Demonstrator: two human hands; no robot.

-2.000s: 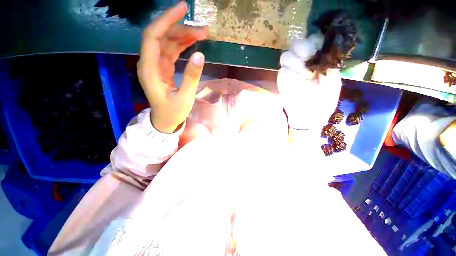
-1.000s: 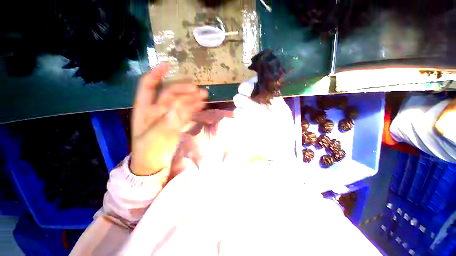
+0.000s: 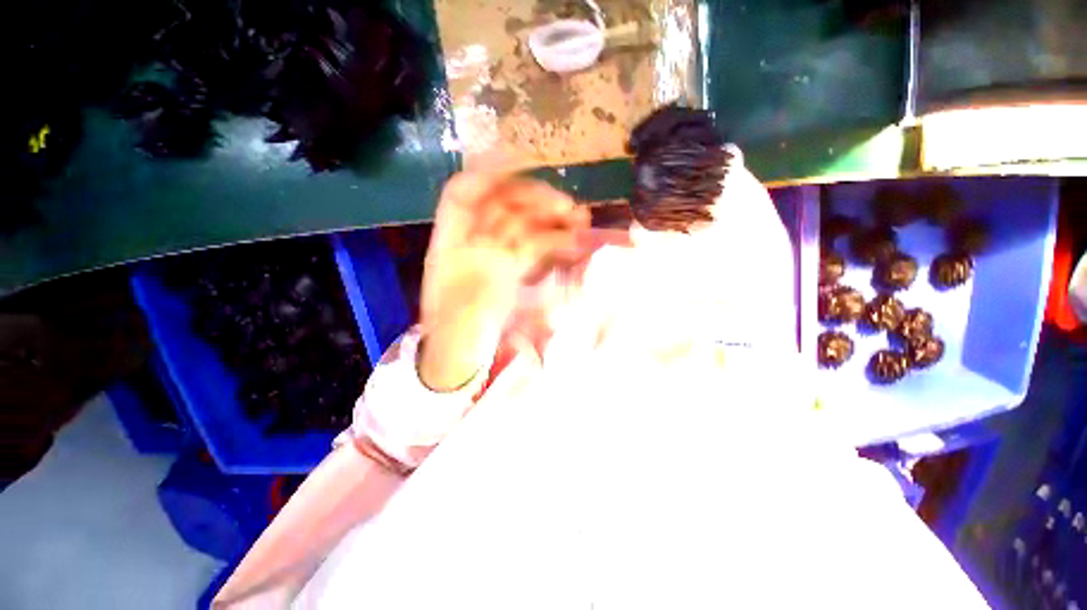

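Note:
My left hand (image 3: 491,244) is bare and motion-blurred, in front of the bench edge, its fingers bent towards the right; whether it holds something small cannot be told. My right hand (image 3: 745,226) is in a white glove, almost lost in glare, and holds a black ridged piece (image 3: 679,173) with brownish highlights. The piece is over the bench edge, to the right of my left hand. A small whitish oval dish (image 3: 566,45) lies on the stained cardboard pad (image 3: 536,113), with a pale stick (image 3: 626,36) at its right side.
Black pieces (image 3: 340,95) are heaped on the green bench (image 3: 268,197) at left. A blue crate (image 3: 197,393) of dark pieces is below left. At right, a blue tray (image 3: 995,322) holds several round ridged balls (image 3: 884,312). A pale strip (image 3: 1001,139) runs along the bench's right edge.
The view has shifted, bringing the dish and more of the heap into view. My hands are closer together; the left fingers are more bent. The other person's sleeve has nearly left the right edge.

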